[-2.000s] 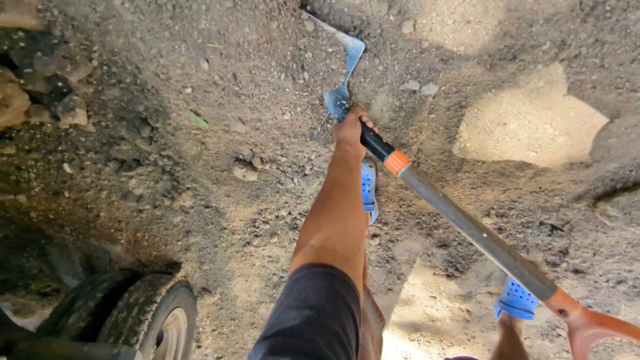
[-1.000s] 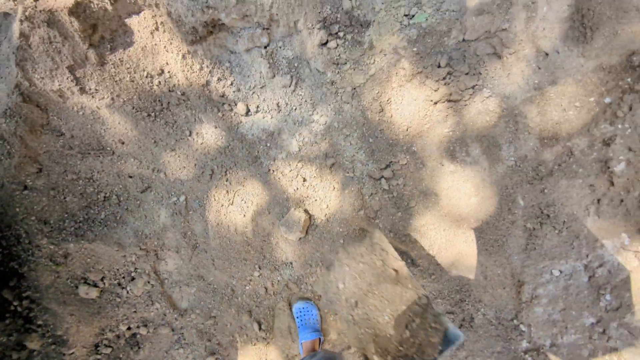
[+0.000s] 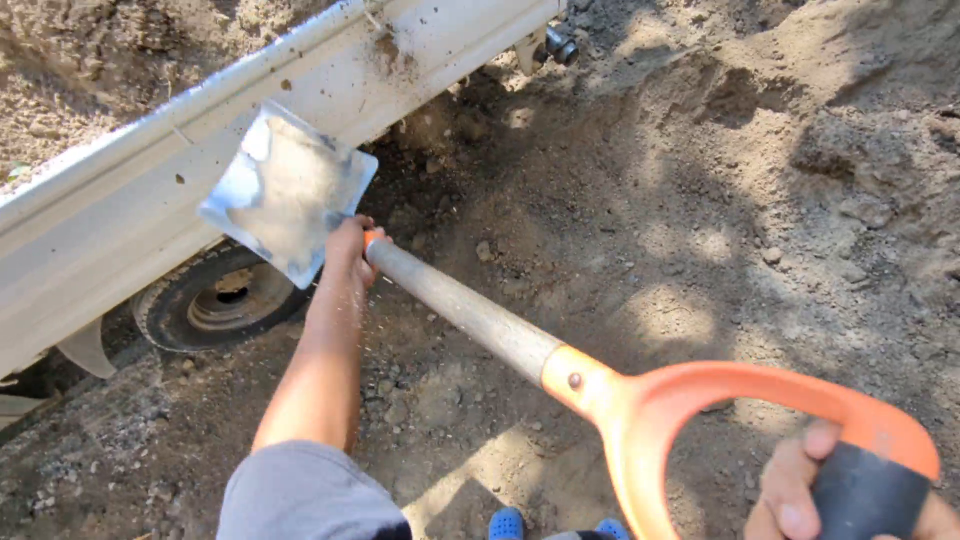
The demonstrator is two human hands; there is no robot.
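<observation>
A square-bladed shovel point(image 3: 472, 313) with a wooden shaft and an orange D-handle runs from upper left to lower right. My left hand point(image 3: 355, 251) is closed round the lower shaft beside the blade. At the lower right my right hand point(image 3: 802, 484) grips the black part of the D-handle. The metal blade point(image 3: 296, 191) appears in front of the white side panel of a trailer or truck bed point(image 3: 150, 184); a sandy patch shows on it, and whether this is loose soil or dried dirt I cannot tell. Bits of soil are in the air near the panel.
Soil point(image 3: 82, 67) lies behind the panel's upper edge. Under the panel is a wheel with a black tyre point(image 3: 169, 319). Uneven ground point(image 3: 600, 247) with stones and a rough dirt bank point(image 3: 862, 150) extends to the right. My blue perforated clogs point(image 3: 506, 523) show at the bottom edge.
The white panel has come into view, with the blade now in front of it. Two seconds ago the blade was over the ground and my left hand held the lower shaft. The view has swung considerably.
</observation>
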